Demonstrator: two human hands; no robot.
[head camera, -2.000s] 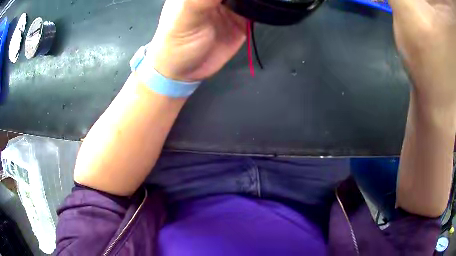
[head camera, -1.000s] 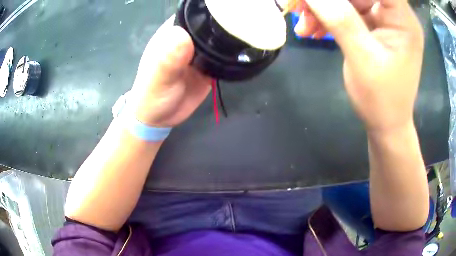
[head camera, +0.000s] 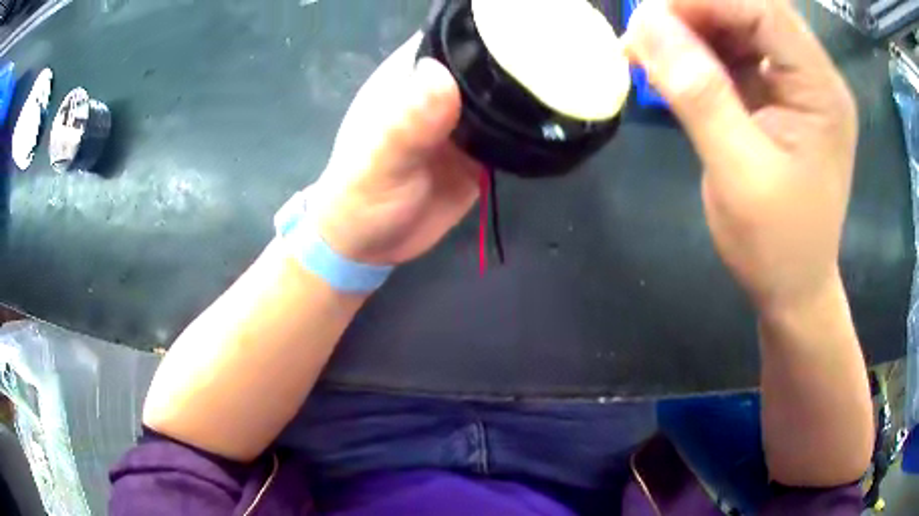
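The black glossy round housing (head camera: 534, 146) is tilted, its open face up and to the right, with a pale disc (head camera: 559, 50) in it. My left hand (head camera: 408, 151) holds the housing from the left and below. A red and a black lead wire (head camera: 484, 222) hang from its underside. My right hand (head camera: 751, 121) is at the disc's right edge, thumb and forefinger together. Whether a guide stick is between those fingertips cannot be seen.
A small blue tray (head camera: 645, 91) lies behind my right fingertips, partly hidden. At the left of the dark worktop (head camera: 564, 323) stand a silver-topped round tin (head camera: 81, 131) and a flat pale oval piece (head camera: 32, 119). Another blue tray edge (head camera: 5, 91) shows far left. Plastic bags hang at both sides.
The housing, first cut off at the top edge, now shows with its disc. My right hand has come in from the right to the disc's edge; the tan stick seen earlier at its fingers is not visible now.
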